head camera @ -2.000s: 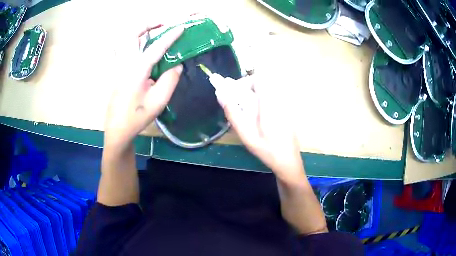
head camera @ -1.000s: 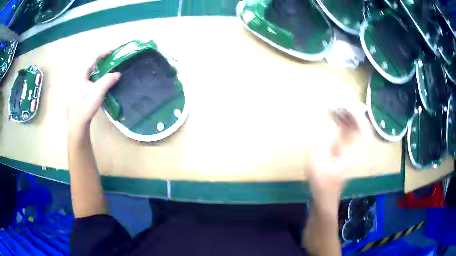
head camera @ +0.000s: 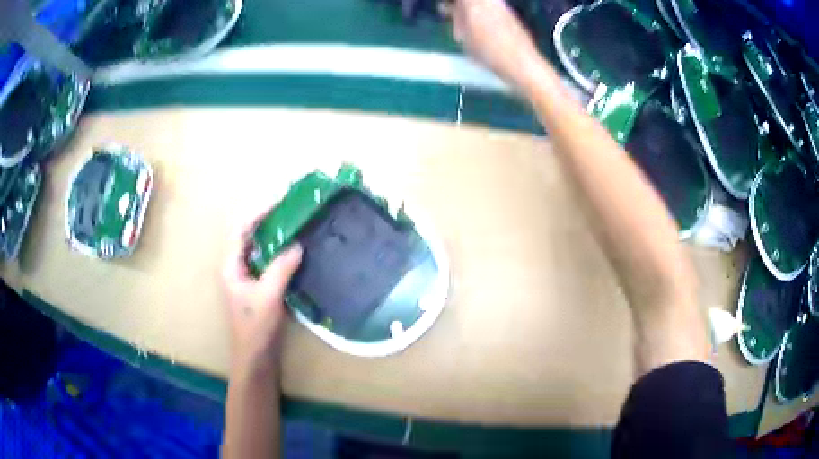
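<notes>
A green housing (head camera: 427,300) with a dark inner panel (head camera: 355,255) and a pale rim lies on the cardboard, open side up. Its raised green end points to the upper left. My left hand (head camera: 256,287) grips that end, with the thumb over the inner edge. My right hand (head camera: 480,27) is far forward at the top edge of the picture, beside small dark pieces (head camera: 422,9). Its fingers are partly cut off and blurred, so I cannot tell whether it holds anything.
A smaller green part (head camera: 108,202) lies at the left. Overlapping housings (head camera: 786,220) line the right, with more at the upper left. A crumpled white cloth (head camera: 721,226) and a small white object (head camera: 723,325) lie near the right-hand housings. The bench has a green front edge (head camera: 359,426).
My right hand has moved from the right side of the bench to the far top. The view has shifted; my left hand still holds the housing. The glue bottle has left my right hand's earlier grip.
</notes>
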